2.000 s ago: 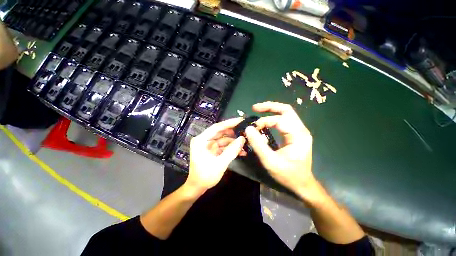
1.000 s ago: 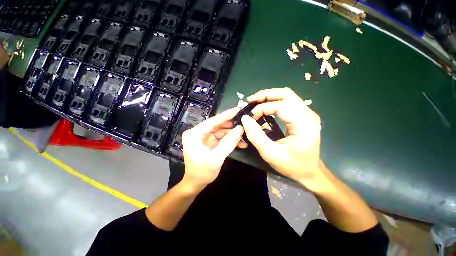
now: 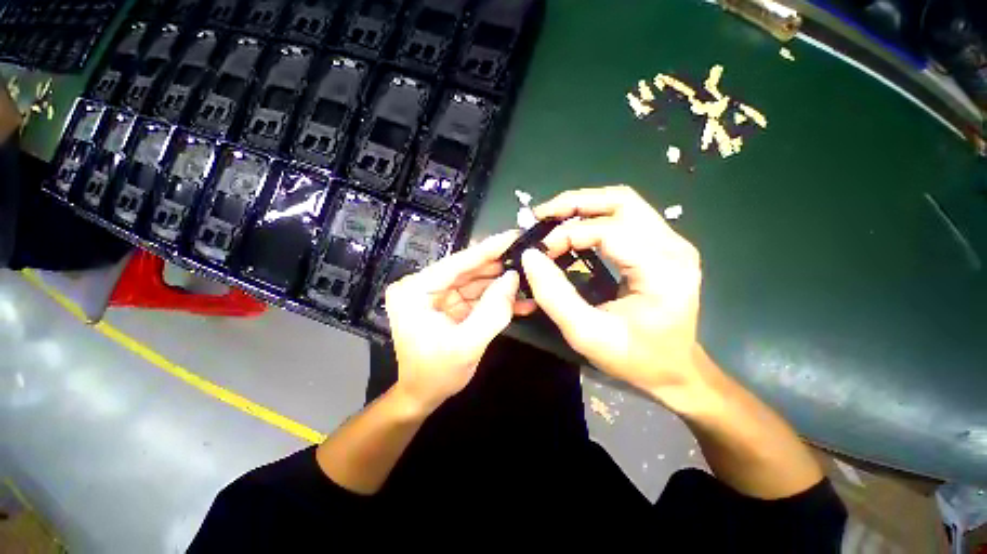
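My left hand point(image 3: 449, 319) and my right hand point(image 3: 628, 292) hold a black plastic housing point(image 3: 595, 284) between their fingertips, over the bench's front edge. The fingers hide much of it. Both thumbs press close together at its left end. A small tan spot shows in its opening. A blister tray point(image 3: 276, 284) of black housings lies to the left, with one empty pocket in its front row. Small whitish pieces point(image 3: 525, 216) lie just beyond my fingers. Tan pieces point(image 3: 709, 114) lie scattered farther back.
The green bench mat point(image 3: 823, 238) bears a thin rod or line point(image 3: 952, 229) at right. A second black tray point(image 3: 49, 33) is at upper left, near another person's hand point(image 3: 9, 111). A red stool point(image 3: 179, 292) stands on the grey floor by a yellow line point(image 3: 184, 371). A ledge borders the bench's back.
The view has shifted down toward the bench since two seconds ago. Both hands keep the housing at nearly the same place, with only slight finger movement.
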